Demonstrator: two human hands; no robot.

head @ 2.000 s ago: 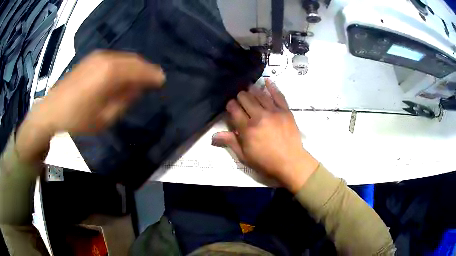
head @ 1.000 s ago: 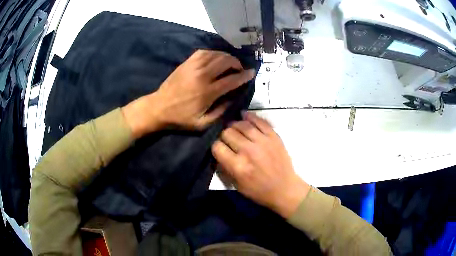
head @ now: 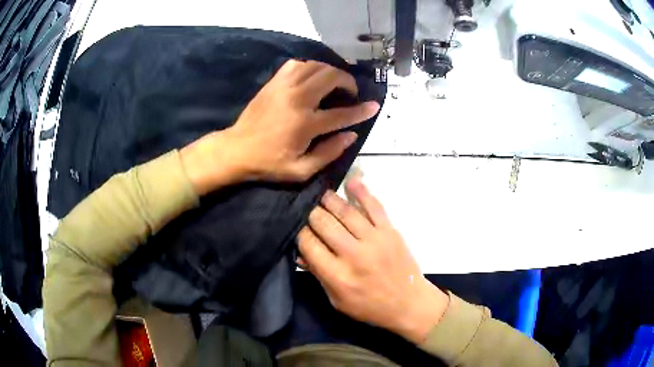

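A black fabric panel [head: 165,93] with a rounded corner lies across the left of the table and hangs over its front edge. Its right edge reaches the presser foot [head: 381,68] of the sewing machine. My left hand [head: 294,129] lies flat on the panel near that edge, fingers spread, pressing but not gripping. My right hand [head: 358,247] holds the panel's edge lower down, near the table's front, with the fingers curled at the cloth; the fingertips are partly hidden.
The machine head with its control panel [head: 584,72] is at the upper right. Small black snips [head: 609,155] lie at the right. Dark cut pieces [head: 25,86] are heaped at far left. A cardboard box [head: 165,337] with red contents is below the table edge.
My left hand has come from the left onto the panel near the presser foot. My right hand has moved down along the edge. The panel has turned and now hangs lower in front.
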